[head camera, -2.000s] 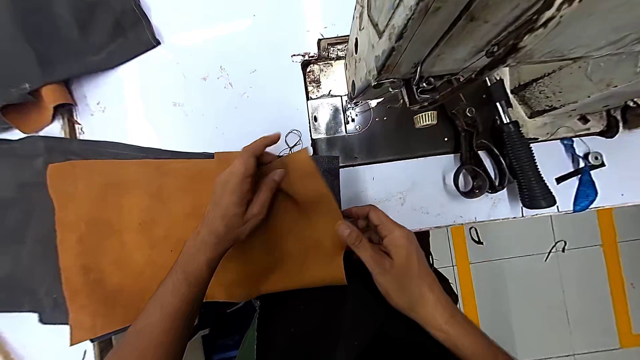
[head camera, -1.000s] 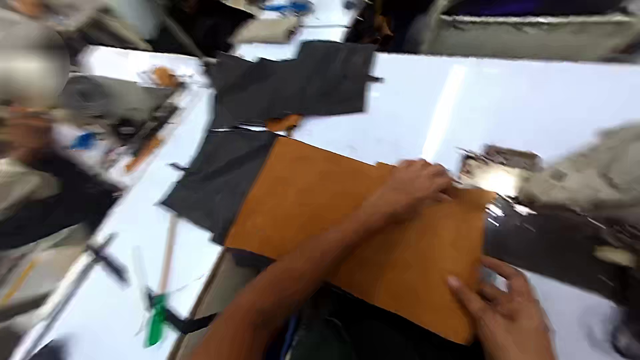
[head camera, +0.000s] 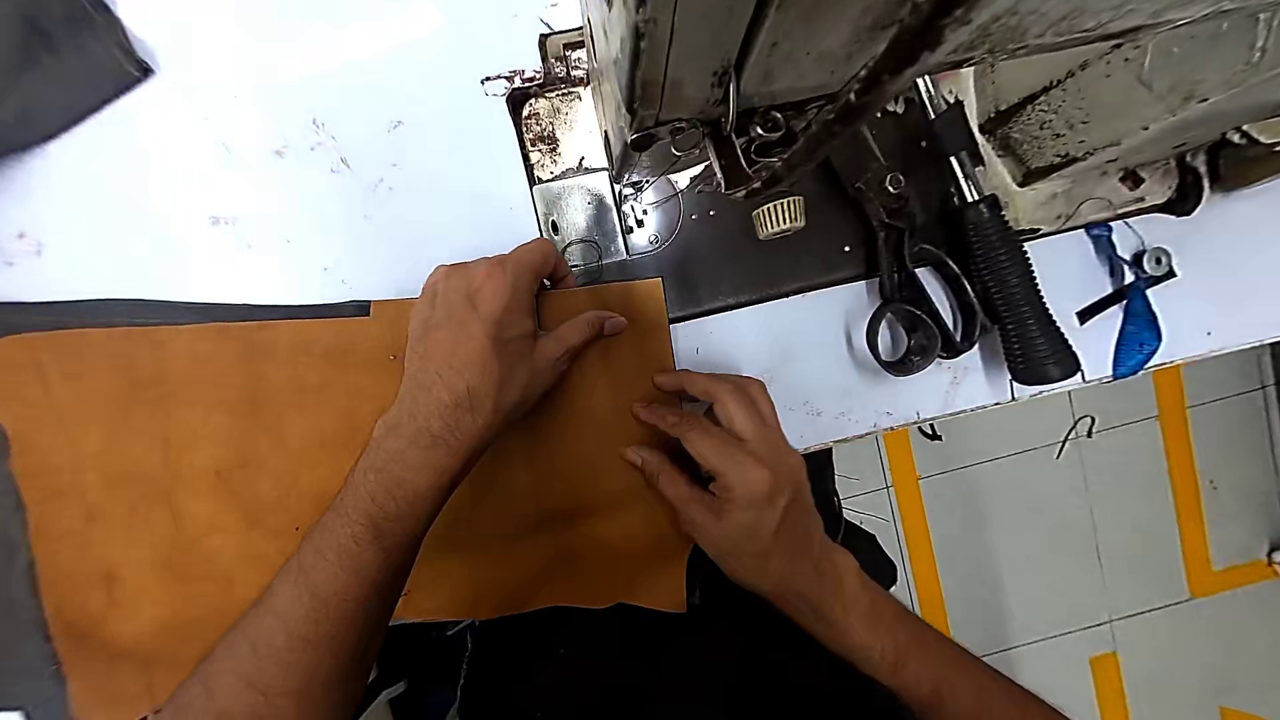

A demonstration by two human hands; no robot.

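A large orange-brown sheet, apparently leather (head camera: 200,450), lies over dark grey material (head camera: 180,312) at the left and centre. My left hand (head camera: 490,340) rests across the sheet's top edge, its thumb on the face and its index finger curled beyond the edge; whether it pinches the sheet I cannot tell. At the sheet's right edge, my right hand (head camera: 725,450) has its fingertips touching the leather, with the fingers slightly apart. Just above the sheet's top edge are the sewing machine's needle plate (head camera: 655,215) and a loop of dark thread (head camera: 582,258).
The sewing machine head (head camera: 800,60) overhangs the top right. Black-handled scissors (head camera: 905,310) and a tool with a ribbed black grip (head camera: 1020,300) lie on its right side. A blue item (head camera: 1137,325) sits near the white table's edge (head camera: 940,425). Tiled floor (head camera: 1020,510) shows beyond.
The view swung left a second ago and has come back to the machine. Compared with two seconds ago, the leather's right part lies flatter, and its upper right corner reaches further right.
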